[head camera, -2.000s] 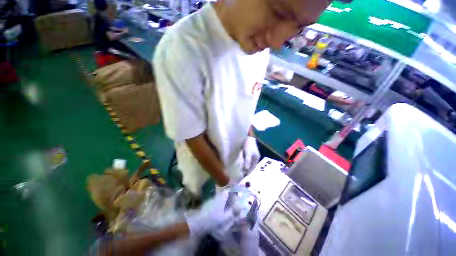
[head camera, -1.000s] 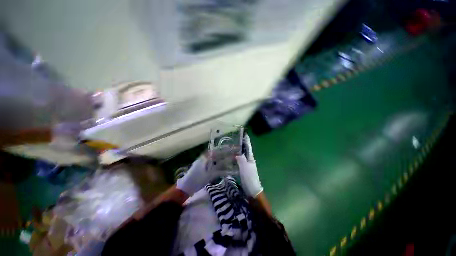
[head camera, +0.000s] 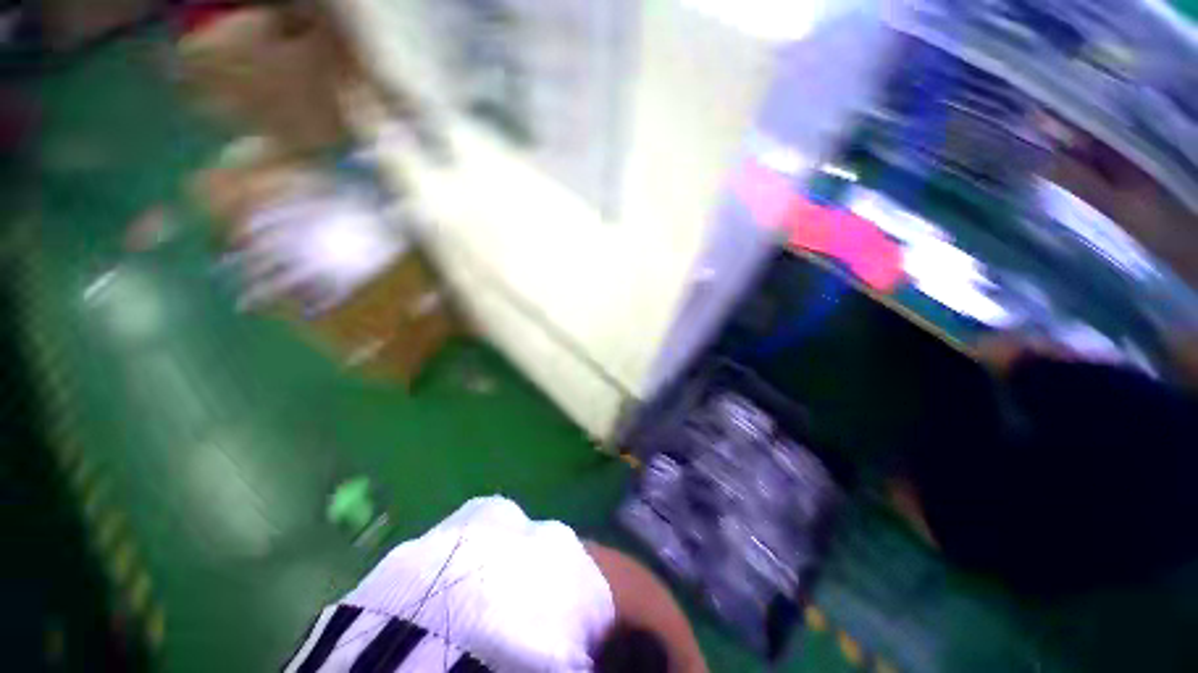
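Neither of my hands can be made out in this blurred view. White cloth with black stripes (head camera: 480, 585), which looks like my own clothing, fills the bottom centre, with a patch of bare skin beside it. A black open bin (head camera: 825, 526) stands on the floor just ahead and to the right. It holds a heap of shiny clear plastic pieces (head camera: 736, 487). No clear plastic housing is seen in a hand.
The white machine cabinet (head camera: 545, 283) stands ahead, its lower corner near the bin. A cardboard box (head camera: 394, 322) with whitish plastic is at left. A person in dark clothing (head camera: 1090, 460) is at right by the bench, with a pink-red item (head camera: 847, 243) and white sheets.
The view has swung round to the right-hand side of the cabinet. The clear housing and both gloved hands, seen together one second ago, are out of sight. The bin appears nearer.
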